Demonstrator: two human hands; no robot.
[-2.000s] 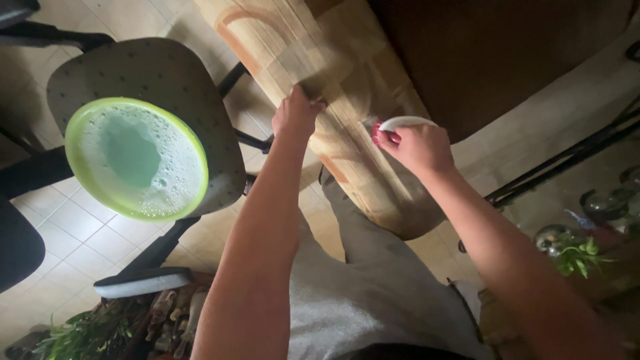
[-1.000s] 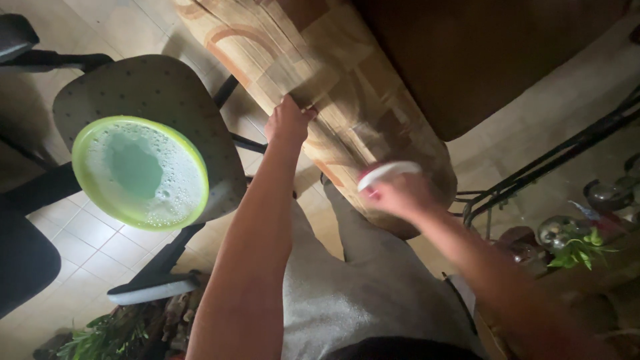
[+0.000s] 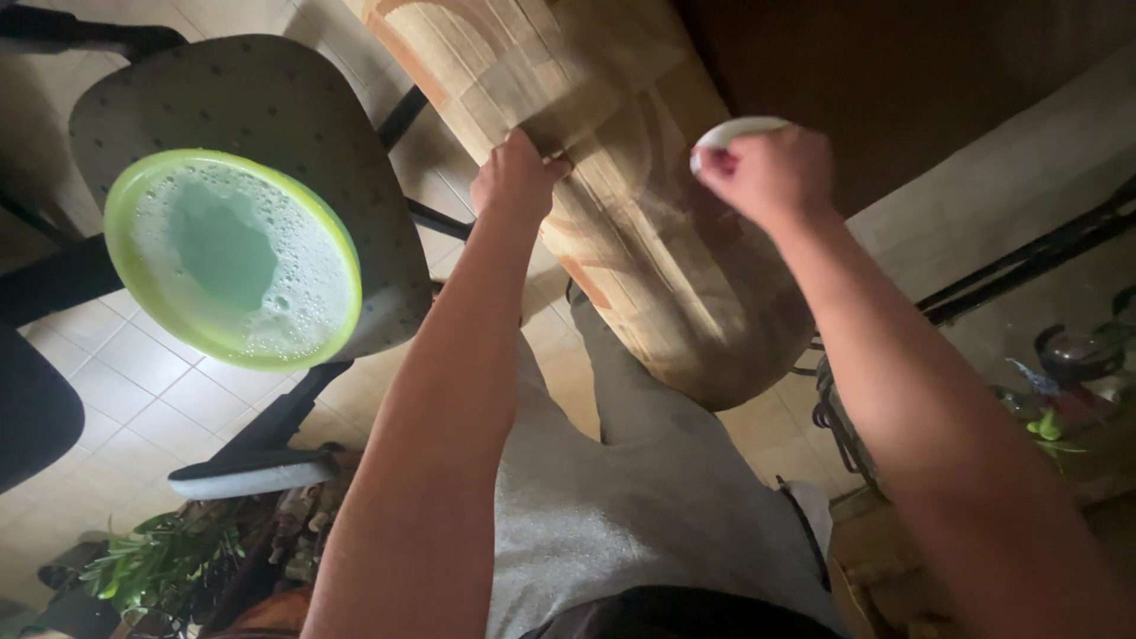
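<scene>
A long cushion in patterned beige fabric (image 3: 657, 257) runs from the top middle down toward my legs. My left hand (image 3: 519, 177) grips a fold of its fabric near the left edge, thumb to the right. Over the cushion's right side, my right hand (image 3: 768, 169) is closed on a brush with a white curved back (image 3: 741, 131); its underside is mostly hidden, and the hand is slightly blurred. A lime-green basin (image 3: 353, 293) of foamy, bluish water rests on the dark chair seat (image 3: 266, 98) at the left.
Another dark chair part (image 3: 35, 408) stands at the left edge. Green leafy plants (image 3: 160, 559) are at the lower left. At the right are a black metal frame (image 3: 1029, 257) and a shelf with glassware and a small plant (image 3: 1047, 426). Pale floor tiles (image 3: 142, 373) show between.
My right hand with the brush has moved from near the cushion's lower end, a second ago, up to its right side. My left hand stays at the cushion's left edge.
</scene>
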